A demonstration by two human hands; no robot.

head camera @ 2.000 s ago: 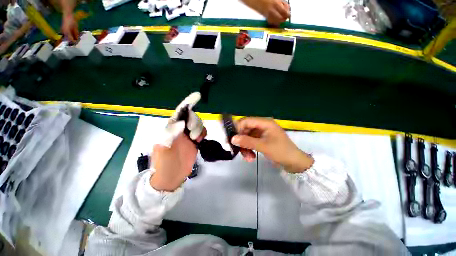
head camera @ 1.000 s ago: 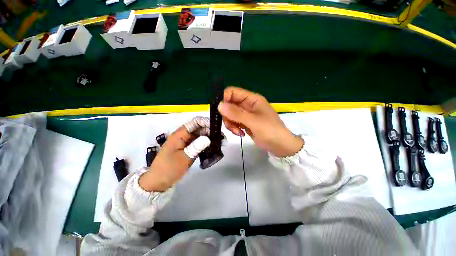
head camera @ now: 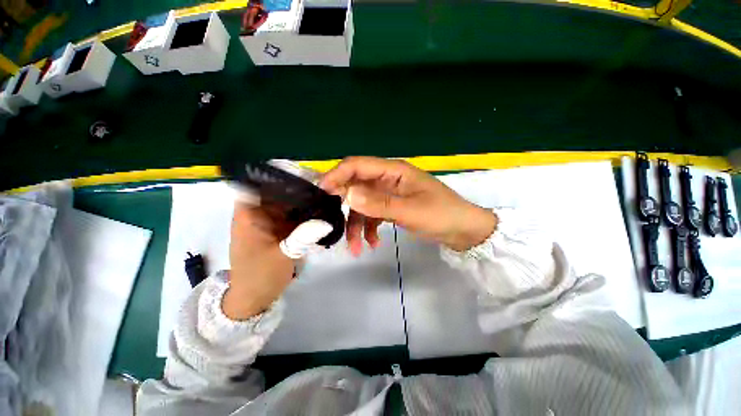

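Note:
A black wristwatch point(head camera: 284, 193) is over the white sheets point(head camera: 341, 313), its strap blurred and pointing up and left. My left hand point(head camera: 264, 248), with white finger cots, holds the watch; a cot-covered digit lies against its dark head. My right hand point(head camera: 406, 199) is at the head's right side, fingers bent; whether it grips the watch is hidden. A small black piece point(head camera: 195, 268) lies on the sheet left of my left forearm.
Black watches point(head camera: 658, 268) lie in two rows on a white sheet at right. Open white boxes point(head camera: 296, 45) and two dark watches point(head camera: 201, 118) are on the green belt behind its yellow edge point(head camera: 487, 161). Crumpled translucent sheets point(head camera: 36, 276) are at left.
The watch strap has swung from upright to pointing up and left. My right hand has moved from the strap down to the head. Belt boxes and watches have shifted left in view.

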